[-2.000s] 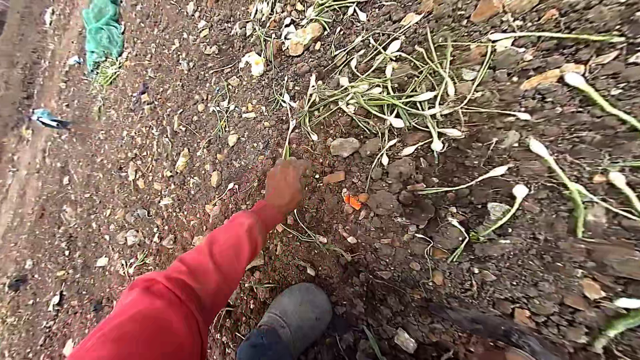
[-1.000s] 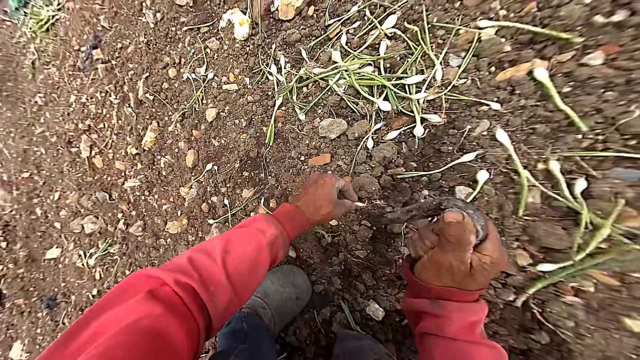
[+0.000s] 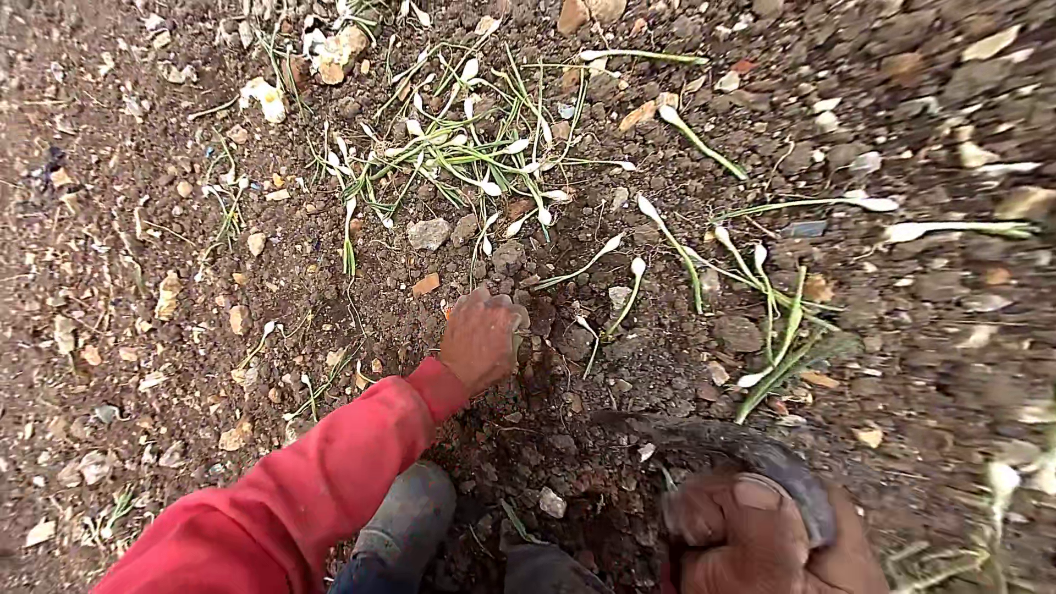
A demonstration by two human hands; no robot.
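My left hand [image 3: 481, 340], in a red sleeve, is down at the soil with its fingers curled, beside small stones. Whether anything lies under its fingers is hidden. My right hand [image 3: 763, 528], at the lower right, is closed round a dark curved tool [image 3: 734, 441], whose tip points left over the dug soil. A loose pile of plants with white bulbs and green stems [image 3: 462, 157] lies above my left hand. More bulb plants [image 3: 780, 318] lie scattered to the right, and a single bulb plant [image 3: 631, 297] rests just right of my left hand.
Stony brown soil [image 3: 165, 396] spreads all around, with a grey rock [image 3: 429, 234] and an orange-brown stone fragment [image 3: 426, 285] above my left hand. My boot [image 3: 408, 507] stands at the bottom. A pale yellow-white lump [image 3: 264, 99] lies at the upper left.
My right hand with the dark tool came into view after the earliest frame and is now lower in view. A small white item seen at my left fingertips one second ago no longer shows.
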